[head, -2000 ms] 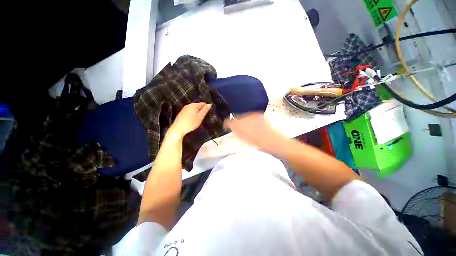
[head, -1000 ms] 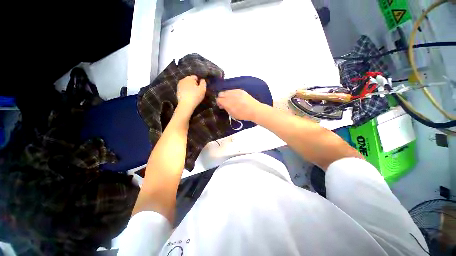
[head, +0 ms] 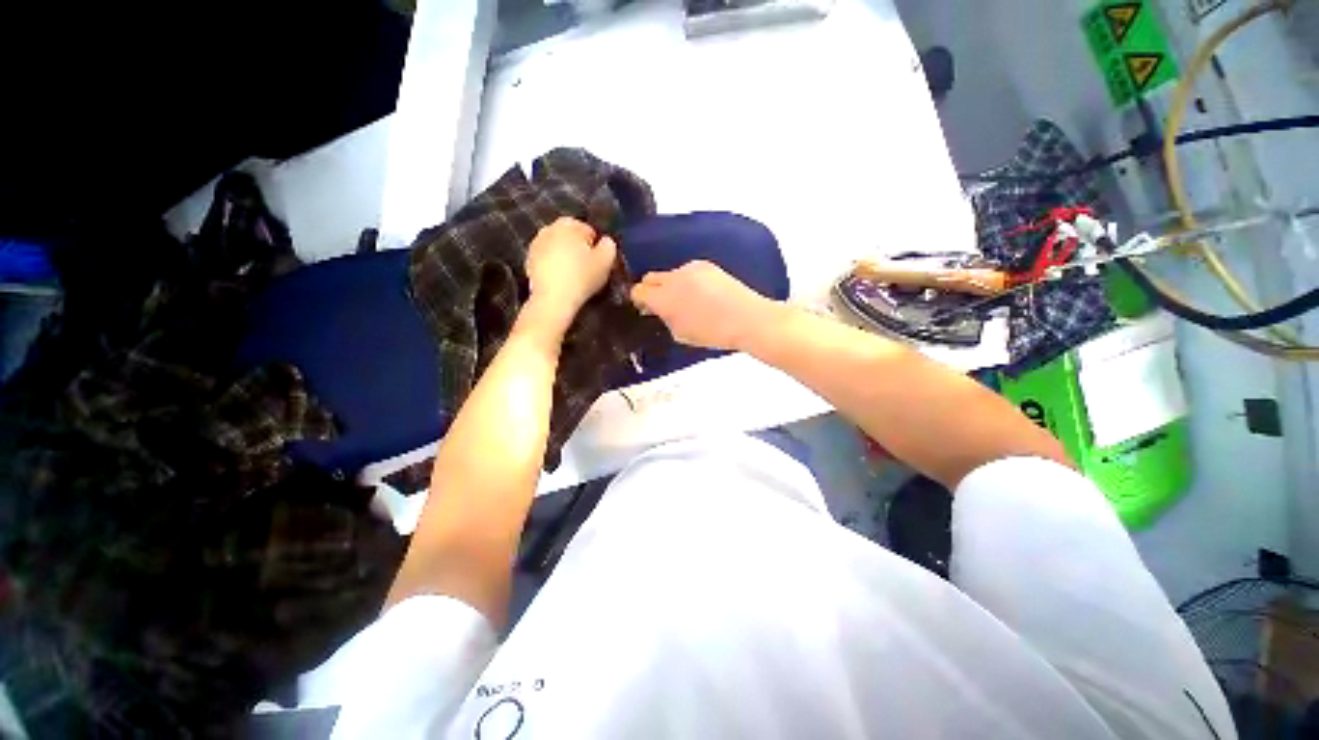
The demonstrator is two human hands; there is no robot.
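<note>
The dark brown plaid garment [head: 477, 260] lies over the navy padded pressing board [head: 347, 347], short of its rounded right end. My left hand [head: 569, 265] is closed on the garment's cloth near its right part. My right hand [head: 694, 305] pinches the garment's right edge between thumb and fingers, just right of my left hand. The fingertips of both hands are partly hidden in the dark cloth. The steam iron [head: 926, 301] with its tan wooden handle rests at the table's right side, touched by neither hand.
A dark plaid garment pile [head: 159, 492] is at the left. The white table [head: 723, 116] lies behind the board. Grey checked cloth [head: 1044, 311] is beside the iron. A yellow-tan hose [head: 1175, 152] and black cables hang at right. A green box [head: 1121, 470] stands below.
My right hand moved from a blur near the garment's lower right to its right edge. My left hand moved up and closed on cloth. A white loop seen below my right hand earlier no longer shows clearly.
</note>
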